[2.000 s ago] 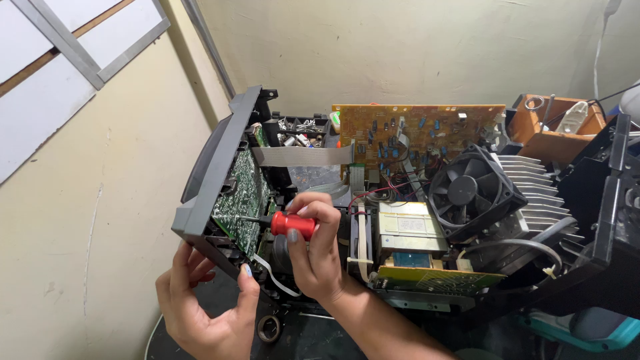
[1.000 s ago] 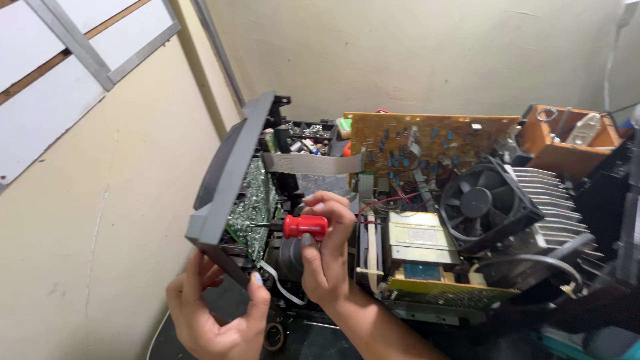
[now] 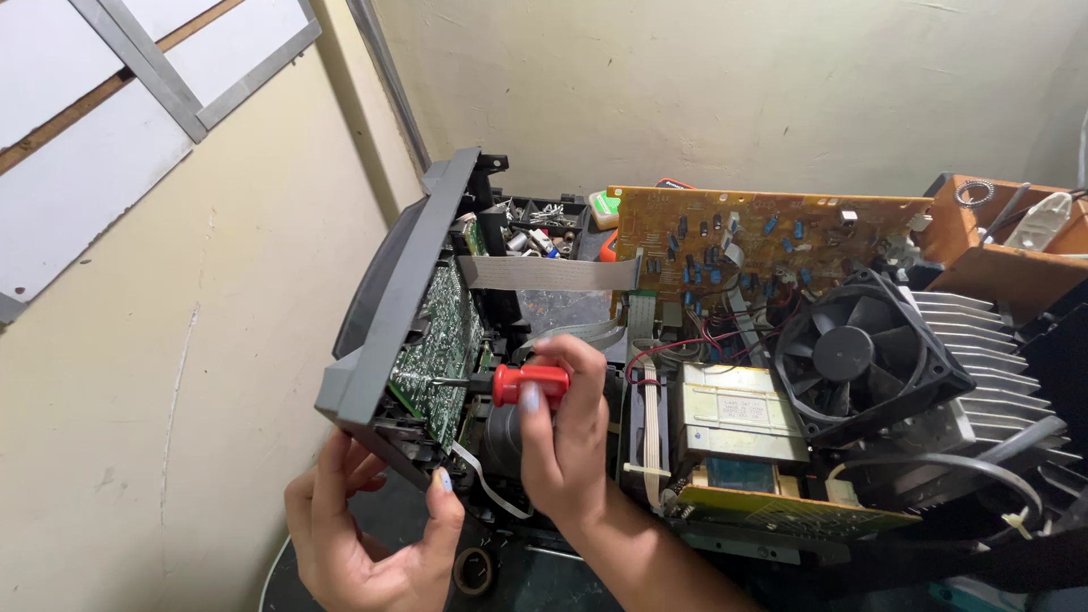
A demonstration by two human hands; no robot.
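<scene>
My right hand (image 3: 565,425) grips the red handle of a screwdriver (image 3: 530,385). Its shaft points left, with the tip at the green circuit board (image 3: 442,348) on the inner side of a grey plastic front panel (image 3: 399,297). Fingers and thumb of my left hand (image 3: 374,518) hold the panel's lower edge. A wide grey ribbon cable (image 3: 552,274) runs from the panel to an upright brown circuit board (image 3: 705,246). A thin white ribbon cable (image 3: 489,486) hangs below the green board.
To the right are a transformer (image 3: 741,412), a black cooling fan (image 3: 846,353) and a finned metal heatsink (image 3: 986,357). Behind stand a parts tray (image 3: 552,217) with small hardware and a wooden box (image 3: 977,234). A tape roll (image 3: 473,569) lies near the front. Walls border the left and back.
The view has shifted somewhat. My right hand stays on the screwdriver at the green board, and my left hand still holds the panel's lower edge.
</scene>
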